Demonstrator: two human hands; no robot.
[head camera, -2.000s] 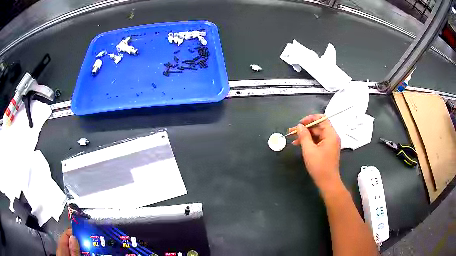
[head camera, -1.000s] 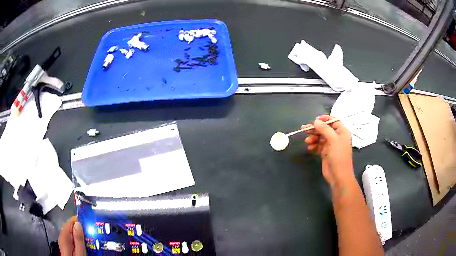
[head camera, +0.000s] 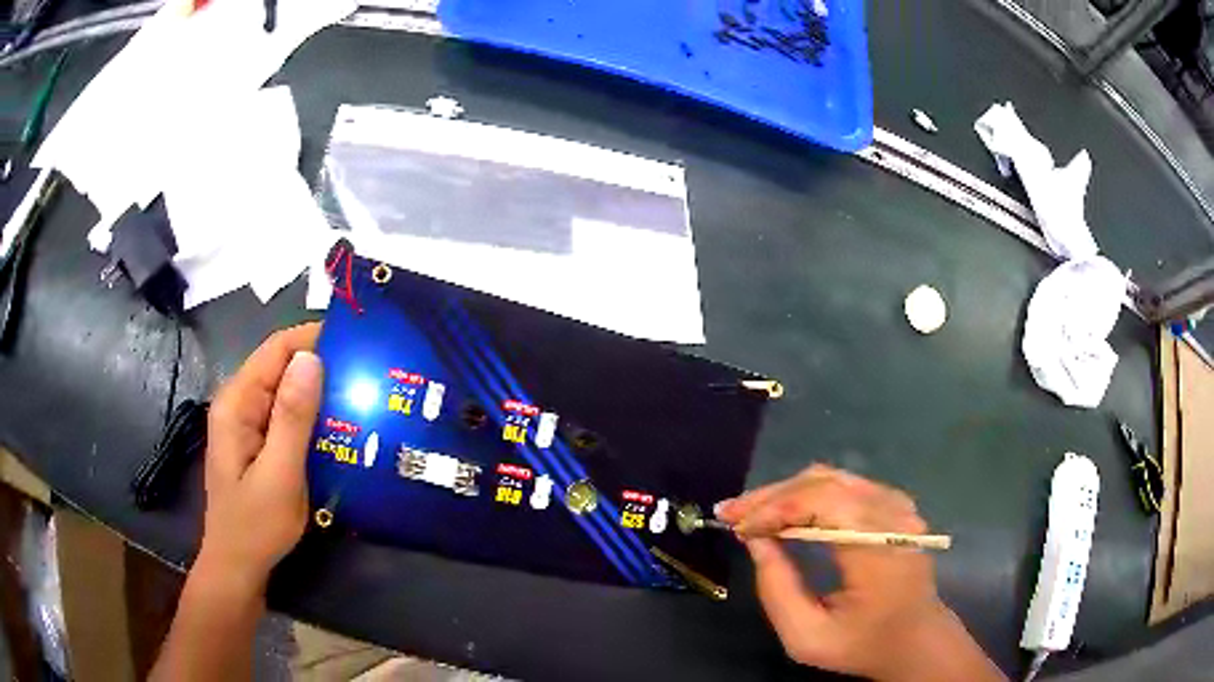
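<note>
A dark blue-black panel (head camera: 533, 360) with blue diagonal stripes, red and yellow labels and brass-coloured corners lies tilted near the bench's front edge. My left hand (head camera: 266, 433) grips its left edge, thumb on top. My right hand (head camera: 832, 566) is at the panel's lower right and holds a thin pale wooden stick (head camera: 865, 537). The stick's tip meets a dull gold round spot (head camera: 688, 517) beside a white oval part. Another gold spot (head camera: 582, 497) and a silvery-white block (head camera: 441, 469) sit on the panel. A white coin-sized disc (head camera: 924, 309) lies on the bench at right.
A clear plastic sheet (head camera: 626, 281) lies behind the panel. A blue tray (head camera: 639, 83) with small dark parts is at the back. White paper (head camera: 246, 187) and a black adapter (head camera: 144, 256) are left. Crumpled white cloth (head camera: 1072, 340), pliers (head camera: 1141, 466) and a white power strip (head camera: 1069, 553) are right.
The view has turned and shifted. The panel now shows whole in front of me. My right hand with the stick has moved from beside the white disc to the panel's lower right.
</note>
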